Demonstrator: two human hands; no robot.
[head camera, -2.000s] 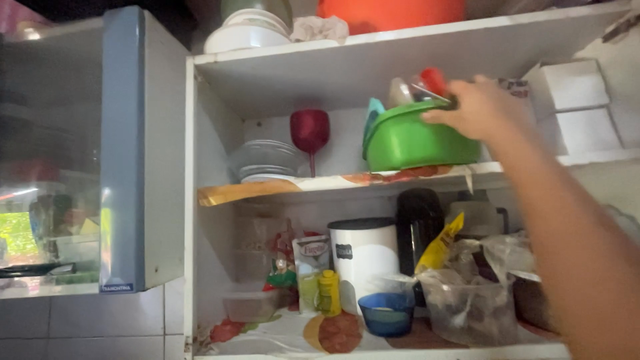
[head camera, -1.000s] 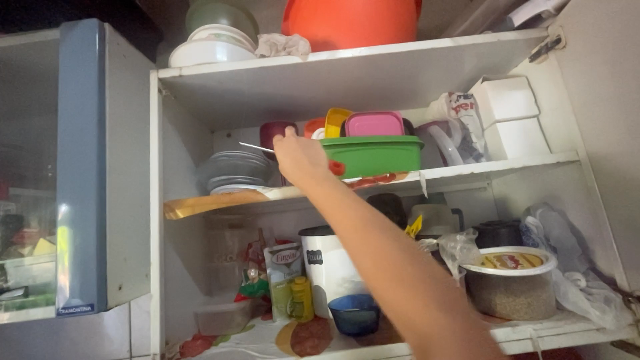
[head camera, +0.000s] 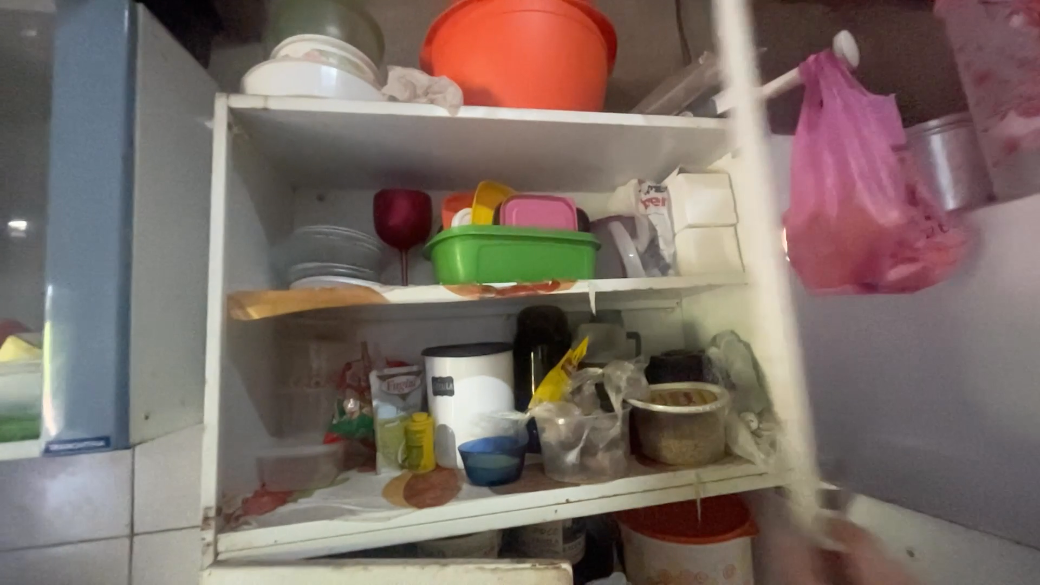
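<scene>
My right hand (head camera: 853, 552), blurred and partly cut off, is at the lower right, against the edge of a white cabinet door (head camera: 768, 244); its grip is unclear. My left hand is out of view. On the upper shelf a green plastic basin (head camera: 516, 256) holds a pink-lidded container (head camera: 539, 212) and a yellow one (head camera: 490, 201). Left of it stand a dark red goblet (head camera: 403, 219) and a stack of glass plates (head camera: 333, 253). The lower shelf bears a white canister (head camera: 471, 398), a blue bowl (head camera: 493, 461) and a tub with a clear lid (head camera: 681, 422).
An orange basin (head camera: 520, 53) and white bowls (head camera: 313, 77) stand on top of the cabinet. A pink plastic bag (head camera: 861, 187) hangs at the right. At the left is a blue-edged cabinet (head camera: 89, 227). Below the lower shelf is a red-lidded container (head camera: 686, 520).
My right hand has moved away from the upper shelf to the lower right. The cabinet door now crosses the right side of the view. The green basin, held up near my hand earlier, sits on the shelf.
</scene>
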